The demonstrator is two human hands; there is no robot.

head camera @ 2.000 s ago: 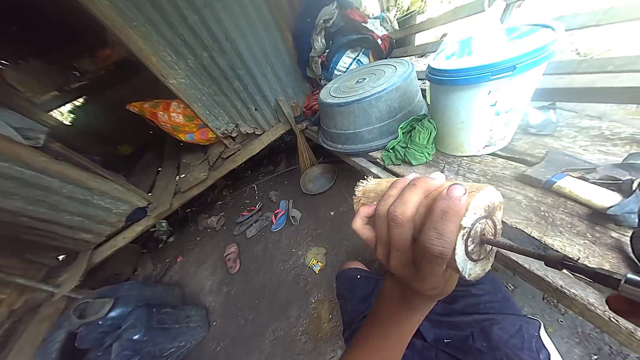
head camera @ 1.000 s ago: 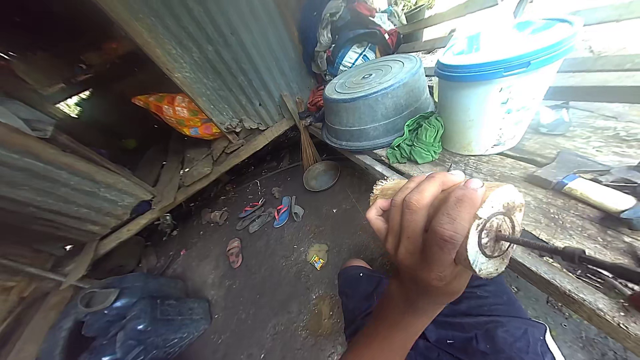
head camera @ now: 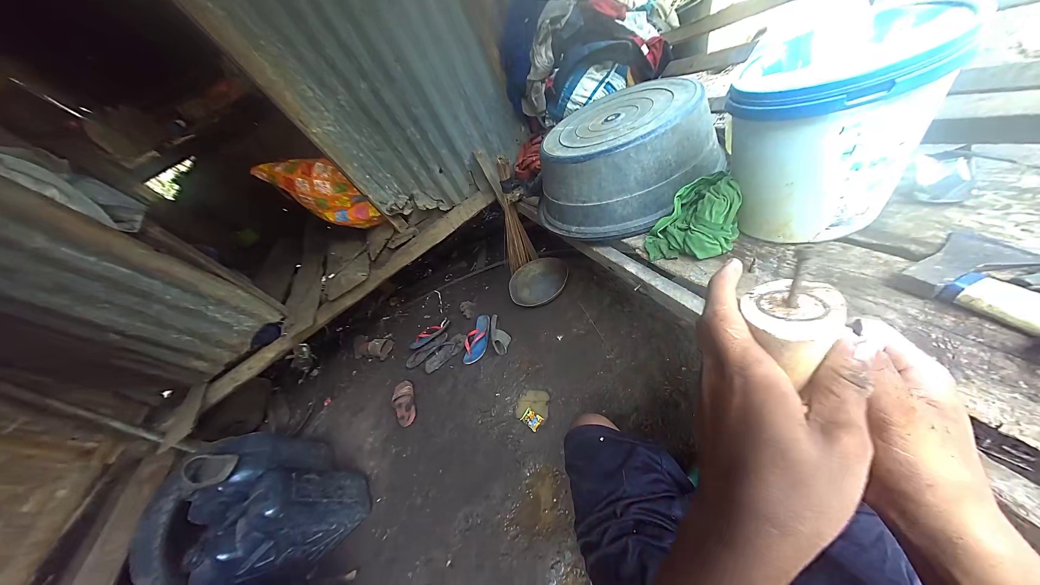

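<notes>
A pale round wooden piece [head camera: 792, 325] stands upright between my hands near the bench edge. A thin metal rod [head camera: 798, 276] rises from the middle of its end face, inside a dark ring mark. My left hand [head camera: 764, 439] wraps the piece from the left, its fingers mostly hidden. My right hand [head camera: 926, 406] presses close on the right, fingertips near the piece; whether it holds anything is hidden. On the bench to the right lies a tool with a wide metal blade [head camera: 942, 264] and a pale handle [head camera: 1003, 299] with a blue band.
A white bucket with a blue lid [head camera: 829, 171], an upturned grey basin [head camera: 621, 166] and a green cloth [head camera: 699, 219] stand or lie on the plank bench [head camera: 877, 284]. Slippers [head camera: 477, 340], a stick broom [head camera: 518, 236], a round pan [head camera: 538, 282] and a dark plastic container [head camera: 276, 504] are lower down.
The wooden piece has gone from lying roughly level to upright. My right hand has come in beside it. The dark tool shaft at the right edge is no longer in view.
</notes>
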